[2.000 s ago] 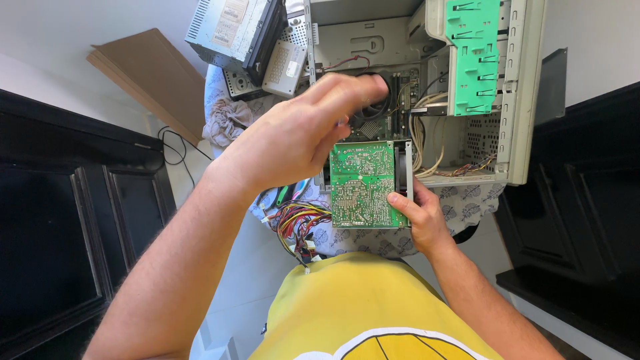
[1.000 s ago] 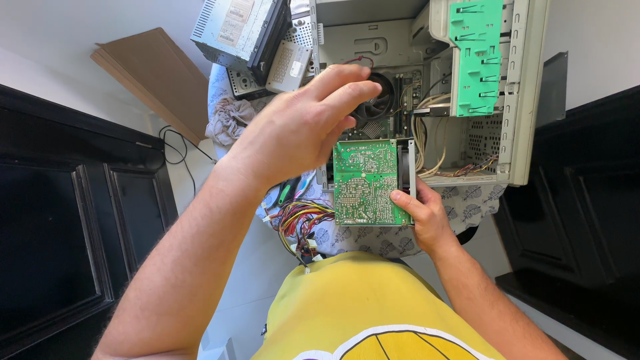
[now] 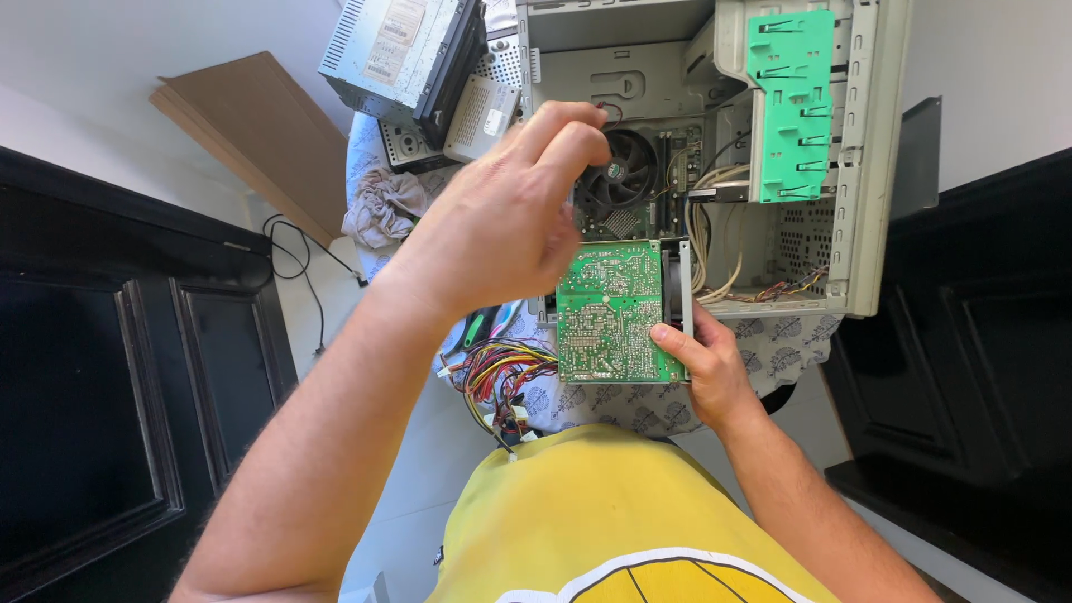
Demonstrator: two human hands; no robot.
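My right hand (image 3: 716,364) grips the right edge of an opened computer power supply, its thumb on the green circuit board (image 3: 611,314). A fan sits along that edge. From the unit's left side a bundle of coloured cables (image 3: 502,368) hangs over the cloth. My left hand (image 3: 511,201) is raised above the board's upper left, fingers curled and partly blurred; whether something small is between them cannot be told. Behind it lies the open computer case (image 3: 867,159), with a CPU cooler fan (image 3: 620,167) on the motherboard and a green plastic drive bracket (image 3: 791,109).
A car-stereo-like metal unit (image 3: 394,50) and a silver drive (image 3: 481,117) are stacked left of the case. Nearby are a crumpled rag (image 3: 383,205), green-handled tools (image 3: 480,327) and the patterned tablecloth (image 3: 754,339). Cardboard (image 3: 260,134) leans at the wall near a black cable (image 3: 314,285).
My left hand stays raised over the board, its fingers changing shape and more curled now than one second ago. My right hand keeps its hold on the power supply.
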